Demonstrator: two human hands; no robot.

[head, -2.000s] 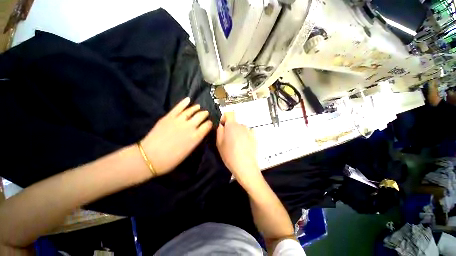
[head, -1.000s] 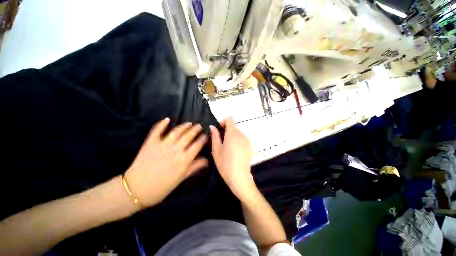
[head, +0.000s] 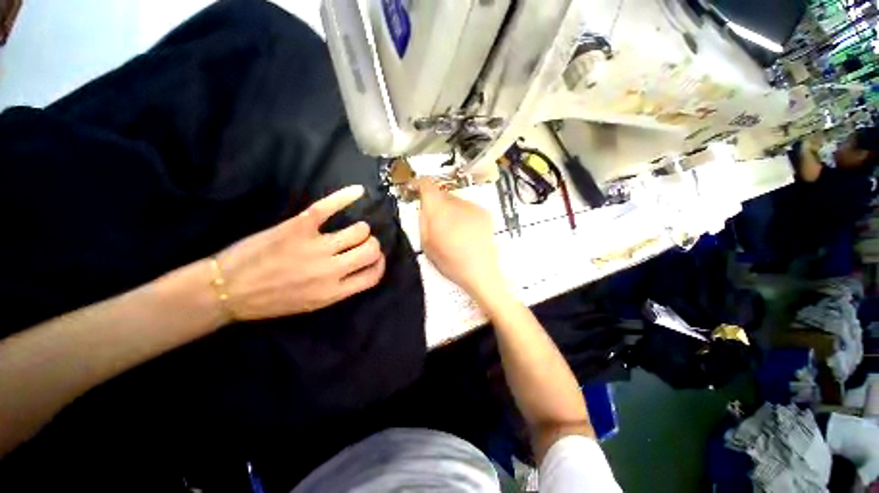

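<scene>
A black garment piece [head: 193, 154] covers the left of the table, with its right edge running up to the needle area. The off-white sewing machine [head: 434, 67] stands above it, with the presser foot area [head: 397, 173] beside a brass-coloured piece. My left hand [head: 308, 260] lies on the cloth with fingers spread, its index finger pointing at the needle area. My right hand [head: 455, 231] is right of the cloth edge, its fingertips at the presser foot. Whether they pinch something is hidden.
Thread snips [head: 508, 200], black-handled scissors [head: 533, 176], a red pen [head: 566, 207] and a black-handled screwdriver [head: 583, 181] lie behind the needle. Dark bundled cloth [head: 694, 358] is right of my lap. A person [head: 839, 178] sits at far right.
My right hand has moved up from the cloth edge to the presser foot. My left hand has shifted up and left. The cloth's edge now lies straighter along the table.
</scene>
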